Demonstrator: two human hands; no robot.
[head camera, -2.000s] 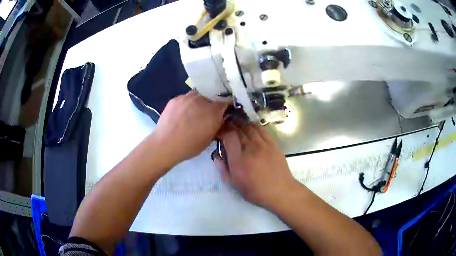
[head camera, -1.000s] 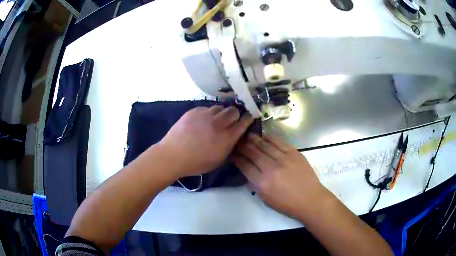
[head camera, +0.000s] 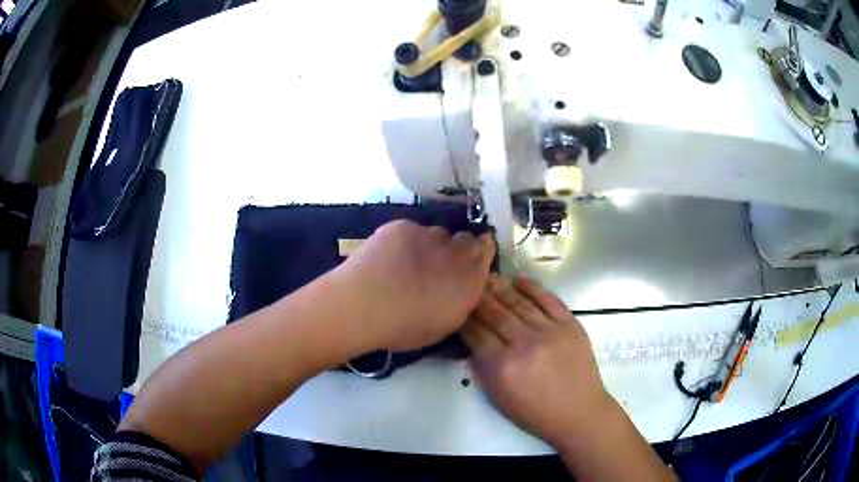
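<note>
A dark pouch panel (head camera: 292, 245) lies flat on the white table under the head of the sewing machine (head camera: 424, 151). A small cream label (head camera: 352, 247) shows on it, and a pale zip line (head camera: 375, 365) curves at its lower edge. My left hand (head camera: 414, 278) rests on the panel, fingers bent at its right edge beside the needle area. My right hand (head camera: 527, 348) lies at the panel's lower right edge, fingers together and touching it. The fingertips hide the edge, so any grip is unclear. The presser foot (head camera: 477, 213) shows partly above my left fingers.
A folded pouch (head camera: 127, 160) and dark strips (head camera: 108, 292) lie at the left. Thread snips (head camera: 739, 353) with an orange handle lie at the right beside a black hooked cord. A metal bed plate (head camera: 659, 249) is right of the needle. Blue-edged bins are below.
The panel, angled and mostly behind the machine head at first, now lies squarer and flatter, its label uncovered. Both hands have shifted right and down in the view. The camera view has also shifted.
</note>
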